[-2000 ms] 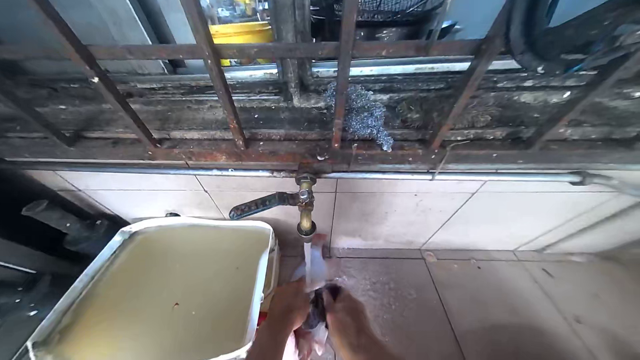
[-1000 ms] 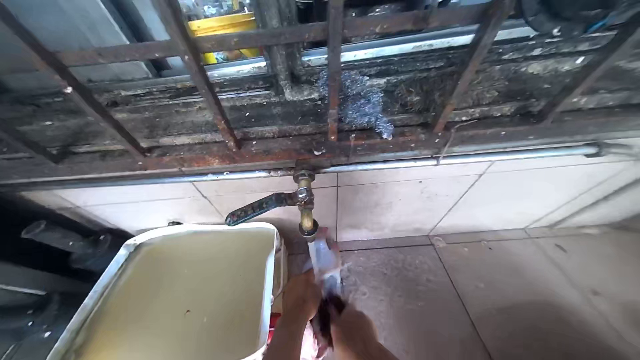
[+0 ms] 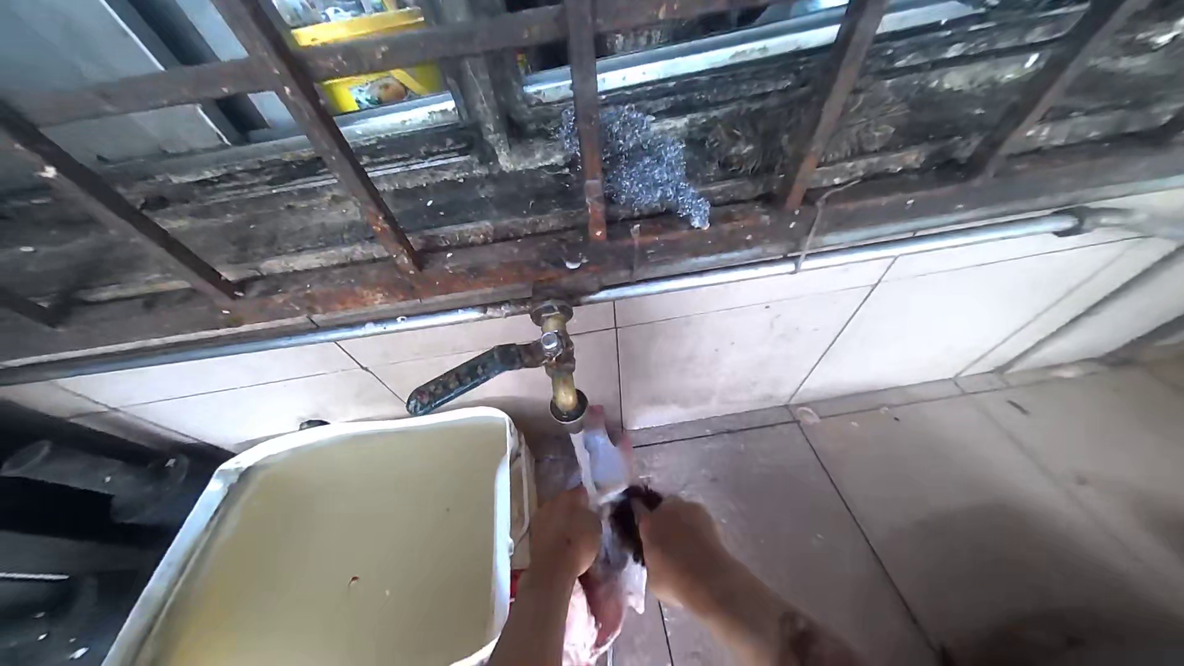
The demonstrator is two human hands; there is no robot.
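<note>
Water runs from a brass tap [image 3: 564, 393] with a lever handle onto a pale, wet, fish-like piece [image 3: 607, 462] below it. My left hand [image 3: 566, 532] grips this piece on its left side, close under the stream. On the right, my right hand [image 3: 680, 546] has its fingers closed on a dark, blurred item [image 3: 635, 518] pressed against the piece; its kind cannot be told. Pinkish, flesh-like matter [image 3: 597, 610] shows lower down between my forearms.
A white square tub [image 3: 507, 518] full of cloudy liquid stands left of my left arm. Above the tap are a metal pipe [image 3: 721, 280] and rusty window bars [image 3: 592, 139], with a metal scouring pad [image 3: 647, 166] behind them. Tiled floor [image 3: 925, 481] lies to the right.
Both hands stay under the running tap around the same pale piece. My right hand and the dark item have shifted a little along it. The view has tilted slightly.
</note>
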